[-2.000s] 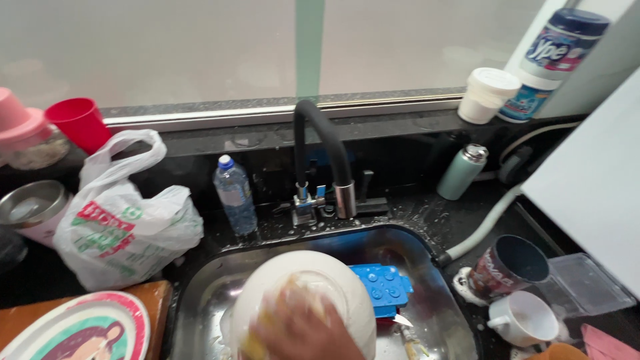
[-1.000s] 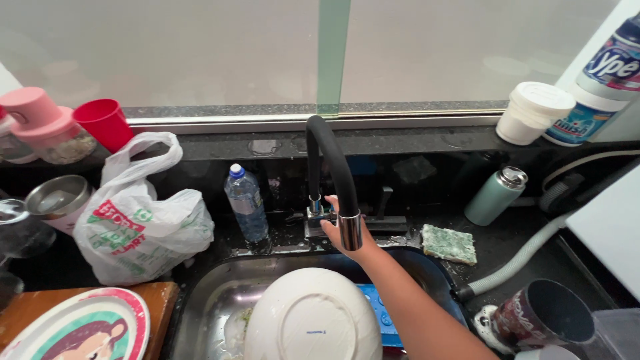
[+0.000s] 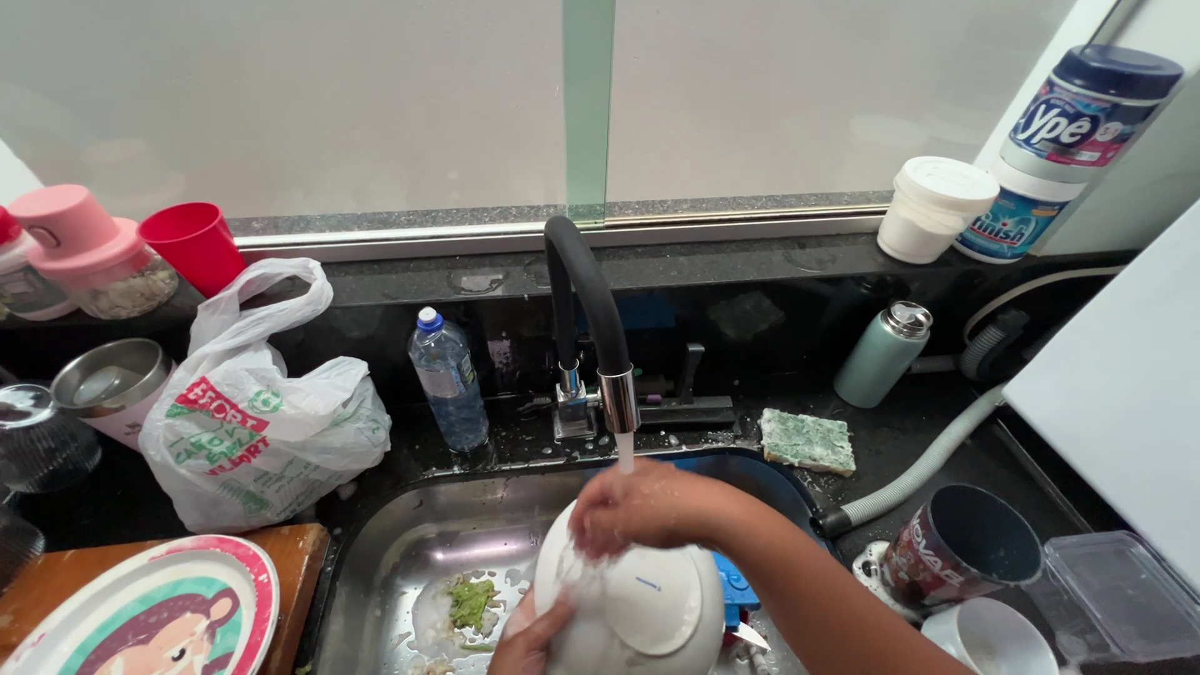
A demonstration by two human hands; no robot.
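A white bowl [image 3: 647, 614], bottom facing up and tilted, is held over the steel sink [image 3: 375, 581]. My left hand [image 3: 534, 633] grips its lower left rim, thumb on the outer wall. Under the running black tap [image 3: 609, 328], my right hand [image 3: 637, 511] lies against the bowl's upper part, fingers bent, water pouring over it. A blue plastic object [image 3: 736, 586] sits in the sink behind the bowl, partly hidden. Green food scraps [image 3: 472, 602] lie on the sink floor. A wet green and white sponge [image 3: 807, 441] rests right of the tap.
Left are a plastic bag [image 3: 267, 431], a bottle [image 3: 448, 380] and a plate [image 3: 178, 609] on a wooden board [image 3: 302, 562]. Right stand a green flask [image 3: 883, 354], a dark cup [image 3: 966, 544], a white mug [image 3: 989, 642] and a grey hose [image 3: 923, 464]. Tubs [image 3: 937, 208] line the ledge.
My right hand has moved from the tap down to the bowl, and water now runs. The sponge, absent from the counter two seconds ago, lies there. My left hand has come into view.
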